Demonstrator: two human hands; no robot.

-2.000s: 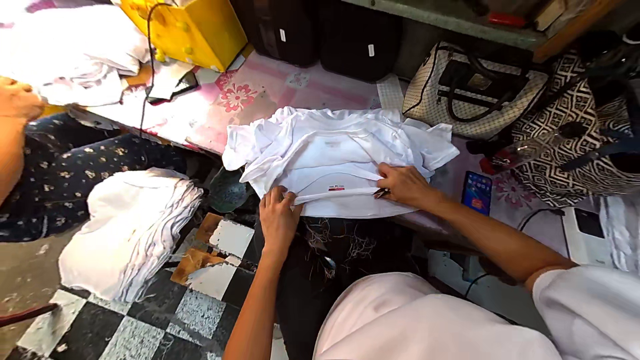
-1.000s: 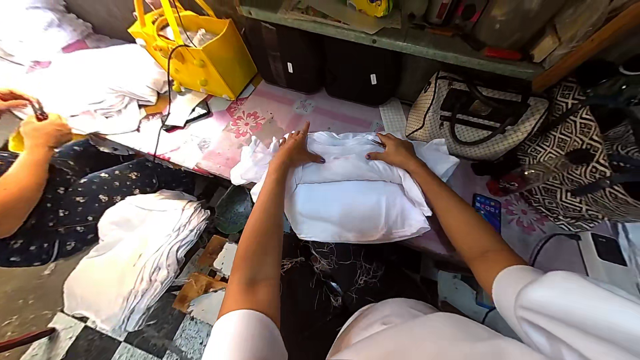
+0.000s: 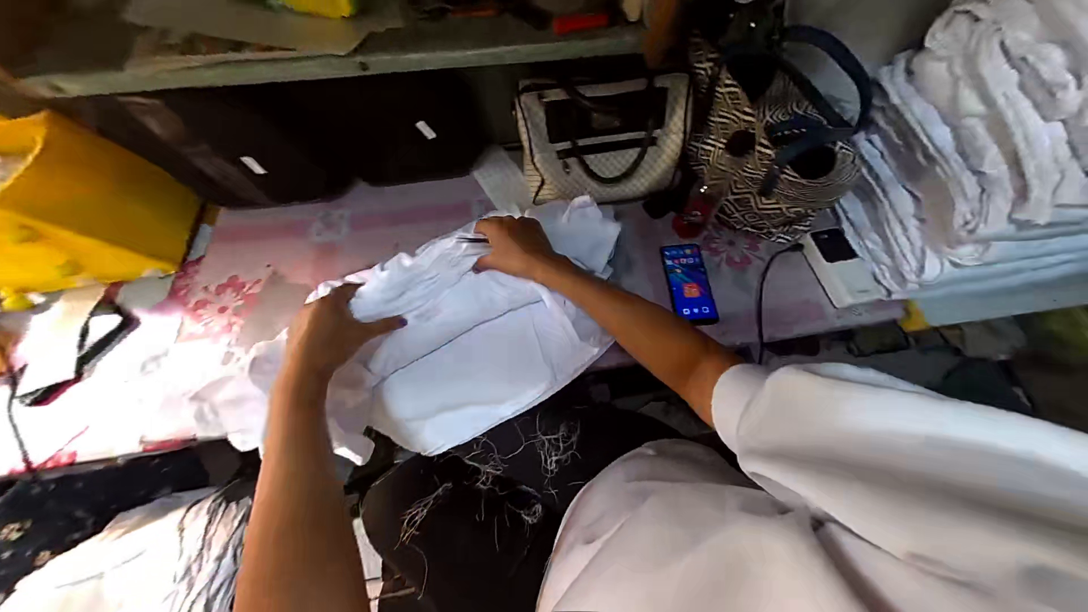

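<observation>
White garments (image 3: 476, 365) lie in a bunched, partly folded pile on a table with a pink floral cover. My left hand (image 3: 331, 331) rests on the pile's left side, its thumb spread from the fingers. At the upper right of the pile is my right hand (image 3: 514, 246), its fingers bent on the cloth with a small dark item by the fingertips; whether it pinches the cloth I cannot tell. Loose thread ends (image 3: 552, 446) lie on the dark cloth over my lap.
A smartphone (image 3: 689, 283) with a lit screen lies right of the pile, near a white device (image 3: 841, 265). Handbags (image 3: 608, 140) and a patterned bag (image 3: 765, 144) stand behind. Stacked white cloth (image 3: 977, 161) is at the right, a yellow bag (image 3: 93, 204) at the left. A shelf (image 3: 340, 66) overhangs the back.
The view has swung right, and the stacked white cloth has come into it. Two seconds ago both hands held a garment's neckline edge; now they are on the bunched pile, which lies more slantwise.
</observation>
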